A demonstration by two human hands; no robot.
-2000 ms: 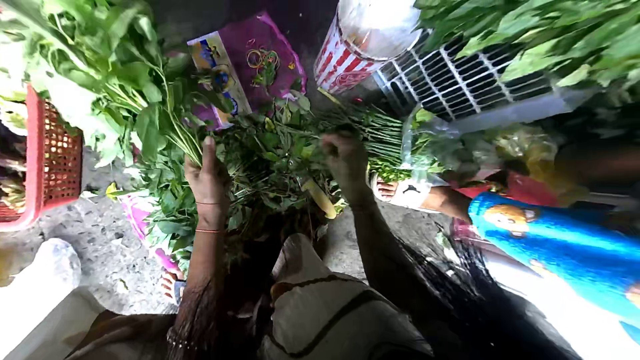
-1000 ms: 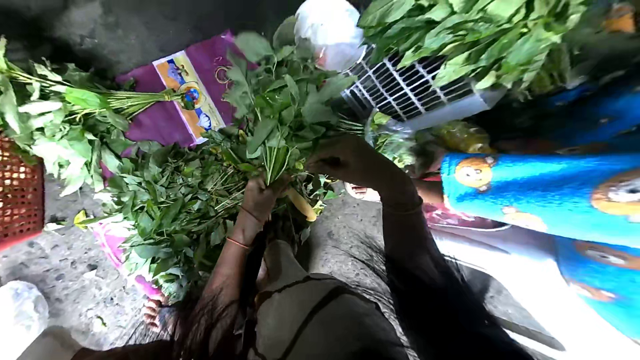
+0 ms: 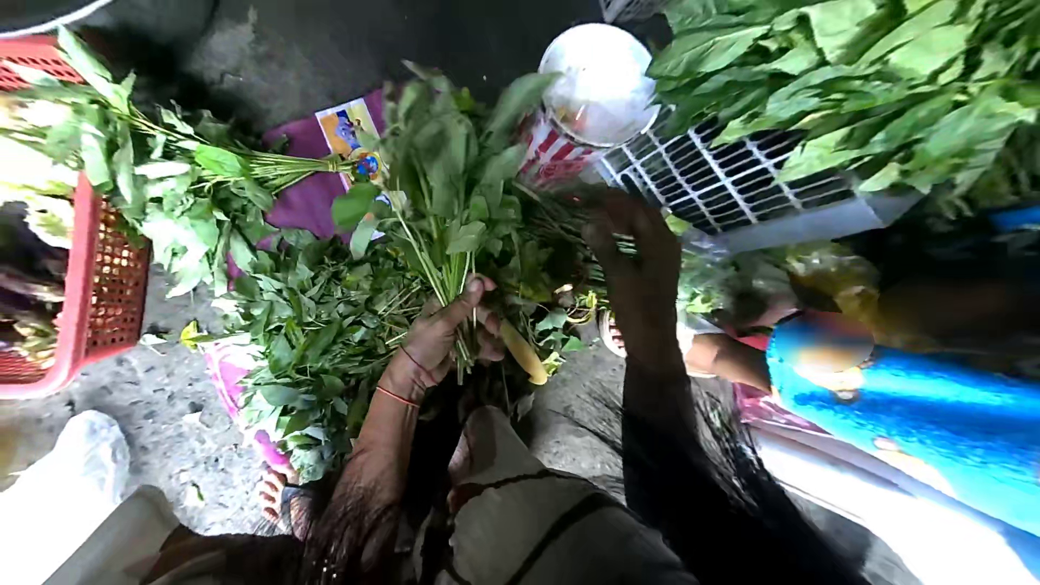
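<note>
My left hand (image 3: pixel 447 333) is closed around the stems of a bunch of leafy greens (image 3: pixel 455 203), leaves pointing up and away from me. A curved yellow piece (image 3: pixel 524 355), perhaps a handle, lies just right of that hand. My right hand (image 3: pixel 634 236) is farther right, over dark thin-stemmed greens (image 3: pixel 556 219); blur hides whether its fingers hold anything. Below and left of the held bunch spreads a pile of loose leafy greens (image 3: pixel 317 325). Another bunch (image 3: pixel 284 165), tied at the stems, rests on a purple sheet (image 3: pixel 305 207).
Red plastic baskets (image 3: pixel 77 325) stand at left. Ahead are a red-and-white striped bucket (image 3: pixel 561 150) with a whitish top, a white plastic crate (image 3: pixel 715 179) and large leafy greens (image 3: pixel 861 81). A person in blue patterned cloth (image 3: pixel 910 414) is at right.
My right hand has moved right, away from the bunch in my left hand, since one second ago. Two seconds ago my left hand held a bunch farther left.
</note>
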